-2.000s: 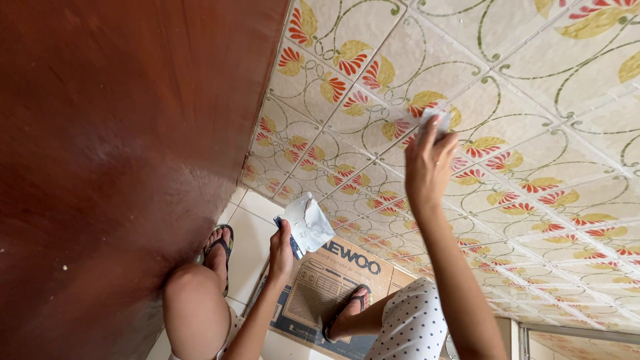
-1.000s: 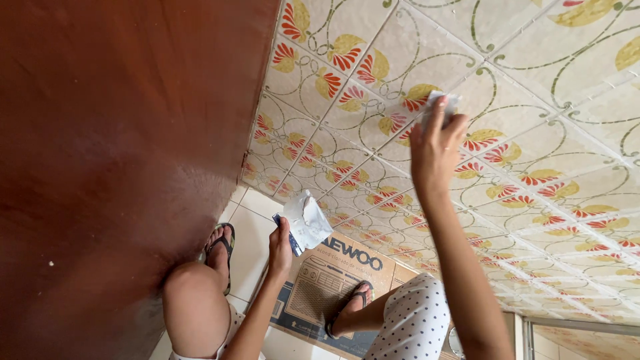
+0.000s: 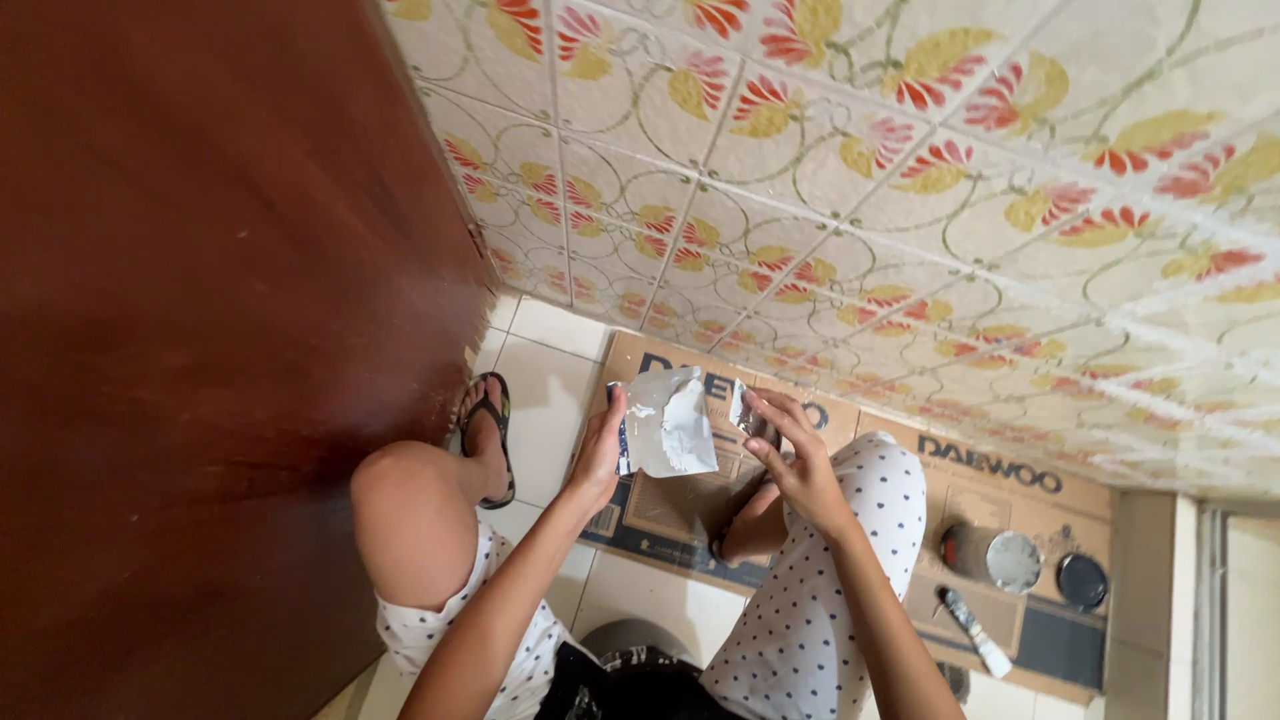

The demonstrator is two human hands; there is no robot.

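My left hand (image 3: 598, 440) grips the dark edge of a pale, translucent flexible sheet (image 3: 668, 422), which carries a thick smear of white paste. Just to its right, my right hand (image 3: 795, 445) pinches a small white piece (image 3: 741, 408) smeared with white, its exact kind unclear. The piece and the sheet are close together; a narrow gap shows between them. Beyond both hands rises a wall of floral tiles (image 3: 770, 185) with white streaks along some joints at the right.
Flattened cardboard (image 3: 1050, 540) covers part of the white tiled floor (image 3: 545, 400). On it lie a paint can (image 3: 1012, 560), a round black lid (image 3: 1082, 581) and a white-smeared brush (image 3: 975, 632). A brown wooden panel (image 3: 200, 300) stands at the left.
My right hand has come down from the tiled wall to beside the sheet in my left hand, still holding the small piece. The view has tilted downward, showing the can, lid and brush.
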